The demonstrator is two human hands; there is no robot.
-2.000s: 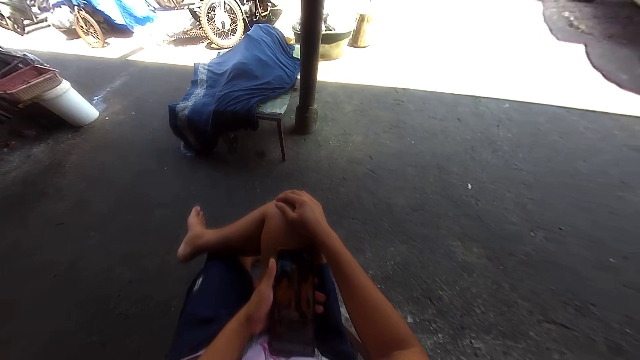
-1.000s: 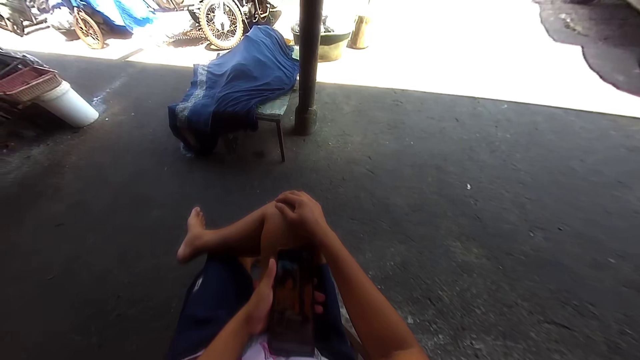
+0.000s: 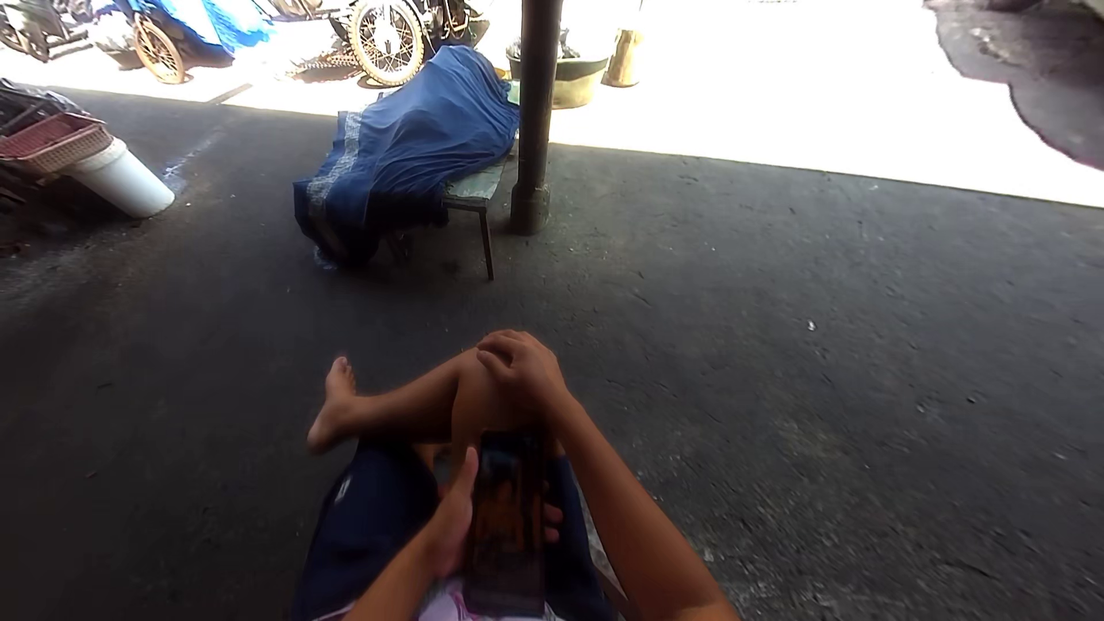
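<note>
My left hand (image 3: 454, 516) is closed around a dark smartphone (image 3: 507, 526), its thumb along the left edge and fingertips showing at the right edge. The phone lies upright over my lap, and its dim screen cannot be made out. My right hand (image 3: 523, 364) rests on my raised knee, just beyond the phone, with the fingers bent over the kneecap and no object seen in it. One bare leg (image 3: 405, 412) is crossed over the other, above dark blue shorts (image 3: 366, 526).
A blue cloth (image 3: 423, 129) covers much of a low bench (image 3: 477, 185) beside a dark post (image 3: 536, 121). At left, a red basket (image 3: 56, 142) touches a white bucket (image 3: 129, 179). Behind are a motorcycle wheel (image 3: 386, 41) and a basin (image 3: 576, 82) in sunlight.
</note>
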